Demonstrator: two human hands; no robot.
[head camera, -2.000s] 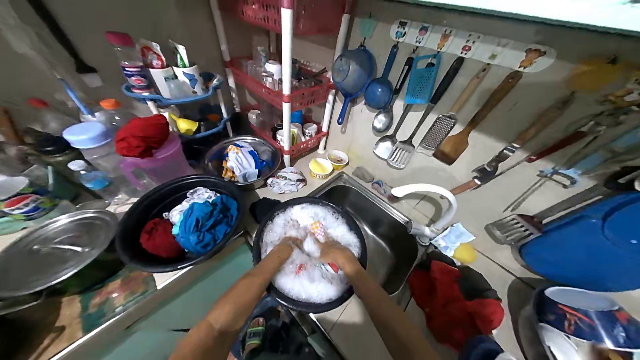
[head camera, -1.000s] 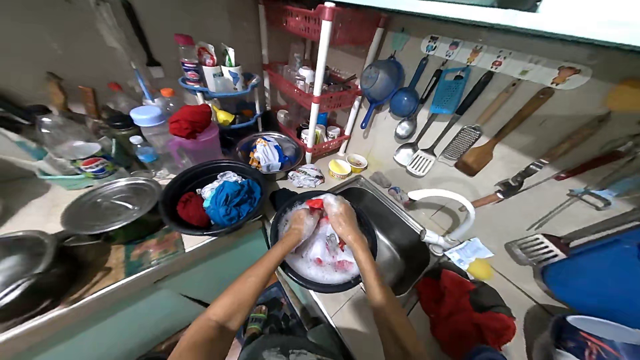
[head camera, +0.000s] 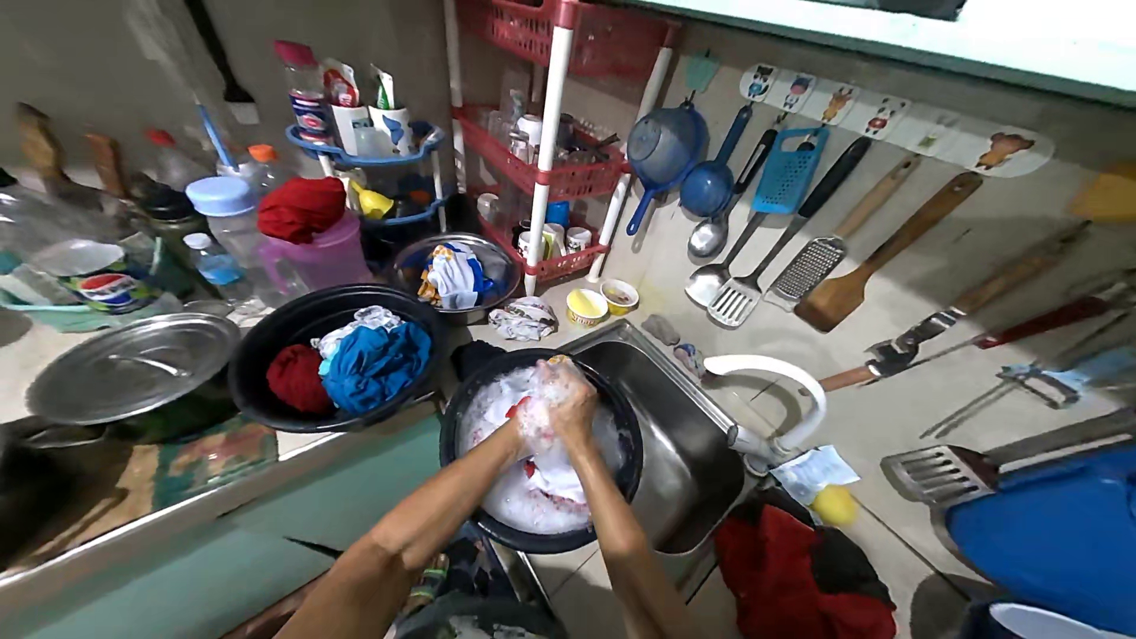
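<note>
A black basin of foamy water stands at the left edge of the steel sink. In it lies a wet white cloth with red parts. Above the suds my left hand and my right hand are pressed together, both closed on bunched, foam-covered cloth. Foam hides many of the fingers, those of the left hand most. Left of them, a second black basin holds a blue cloth, a dark red cloth and a white patterned one.
Right of the basin are the sink and its white faucet. Red and black cloth lies on the tiled counter near a yellow ball-like thing. Behind stand two small tubs and a shelf rack. A lidded pot is at left.
My hands have come up out of the suds and closed together around the cloth. A second ago they were farther apart, with red cloth between them. The view has shifted.
</note>
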